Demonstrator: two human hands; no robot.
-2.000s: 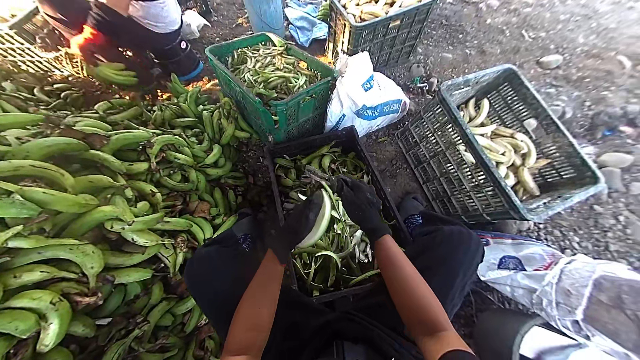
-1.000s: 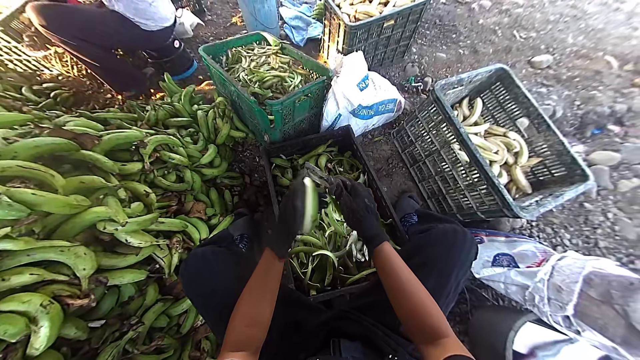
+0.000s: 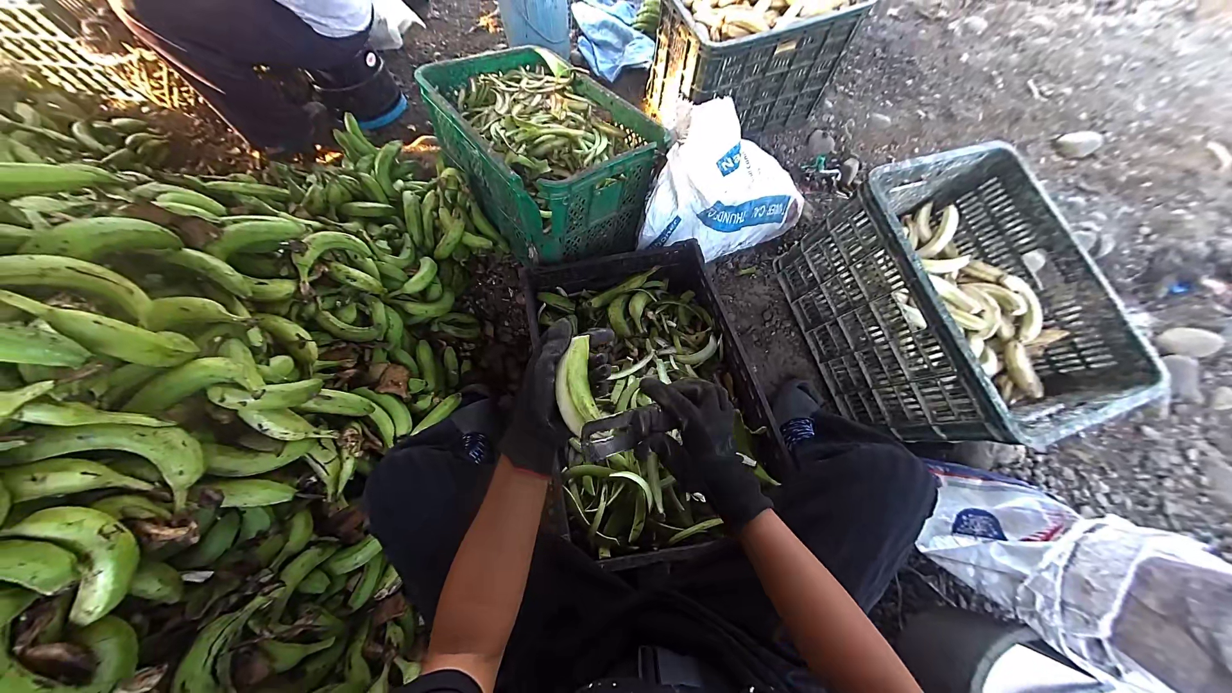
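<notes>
My left hand (image 3: 541, 404), in a black glove, grips a partly peeled green plantain (image 3: 577, 383), whose pale flesh shows on one side. My right hand (image 3: 707, 448), gloved too, holds a dark flat-bladed tool (image 3: 621, 433) against the plantain's lower end; its exact kind cannot be told. Both hands are above a black plastic crate (image 3: 746, 395) between my knees, which holds green peel strips (image 3: 645, 500). To the left lies a large heap of green plantains (image 3: 106, 337).
A green crate (image 3: 597, 217) of peels and a white sack (image 3: 727, 197) stand beyond. A tilted dark crate (image 3: 924, 356) at right holds peeled plantains (image 3: 991, 308); another crate (image 3: 760, 77) is behind. A person's leg (image 3: 231, 87) is at upper left, a plastic sack (image 3: 1078, 568) at lower right.
The plantain in my left hand has turned and shows both green skin and pale flesh. The tool in my right hand now lies across its lower end. The other person's legs have shifted.
</notes>
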